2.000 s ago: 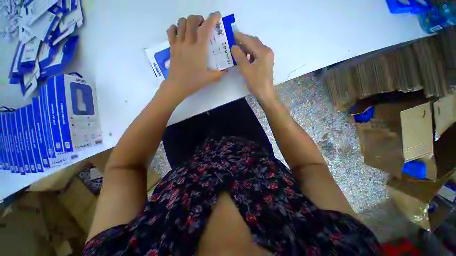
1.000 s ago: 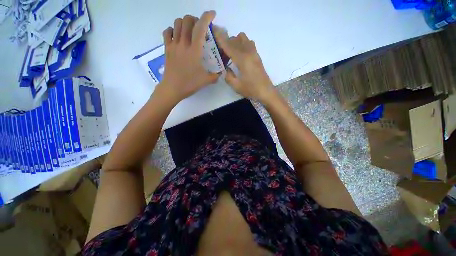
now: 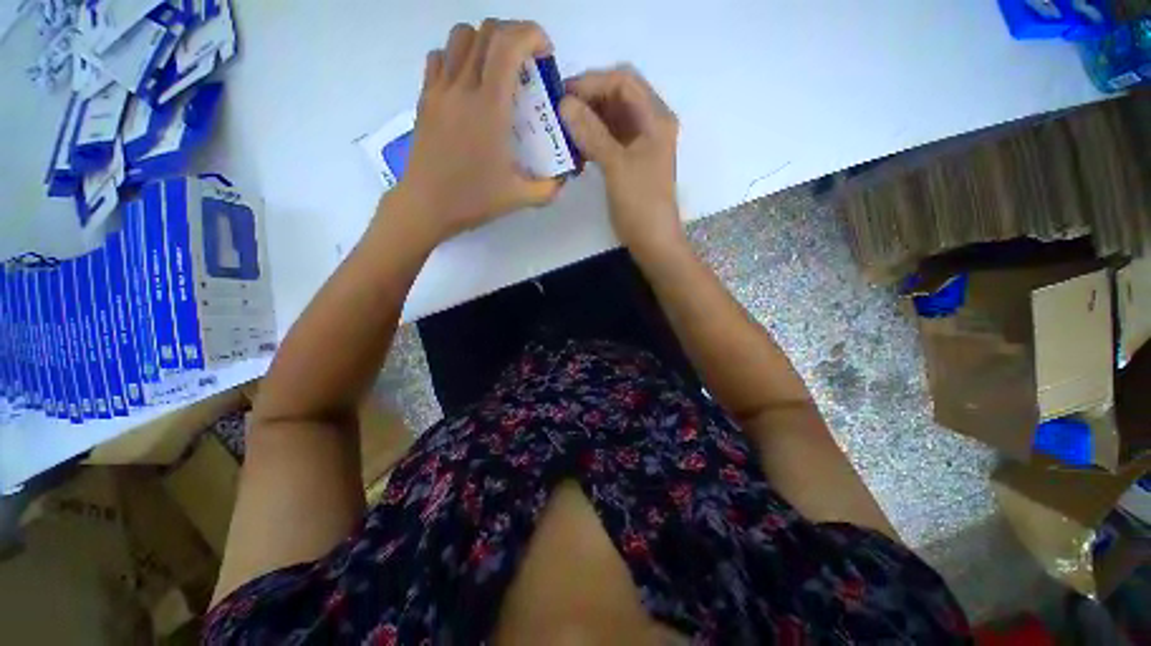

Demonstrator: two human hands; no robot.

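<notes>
A white and blue retail box (image 3: pixel 540 136) lies tilted in my left hand (image 3: pixel 473 126) over the white table. My left hand spans across it, fingertips on its far edge and thumb on its near edge. My right hand (image 3: pixel 627 136) is at the box's right end, with thumb and bent fingers on the blue end flap (image 3: pixel 558 111). The left part of the box, with a blue window area, shows beyond my left hand. My left palm hides the middle of the box.
Finished boxes (image 3: pixel 164 284) stand upright in a row at left. Flat cartons (image 3: pixel 120 114) lie in a loose pile behind them. A water bottle (image 3: pixel 1121 53) and blue trays (image 3: pixel 1054 15) are at the far right. Flattened cardboard (image 3: pixel 997 177) and an open shipping carton (image 3: pixel 991 360) are beside the table.
My right hand first closed in against the box end, then drew back a little to the right. The blue end flap now lies folded closer to the box end. My left hand keeps its hold.
</notes>
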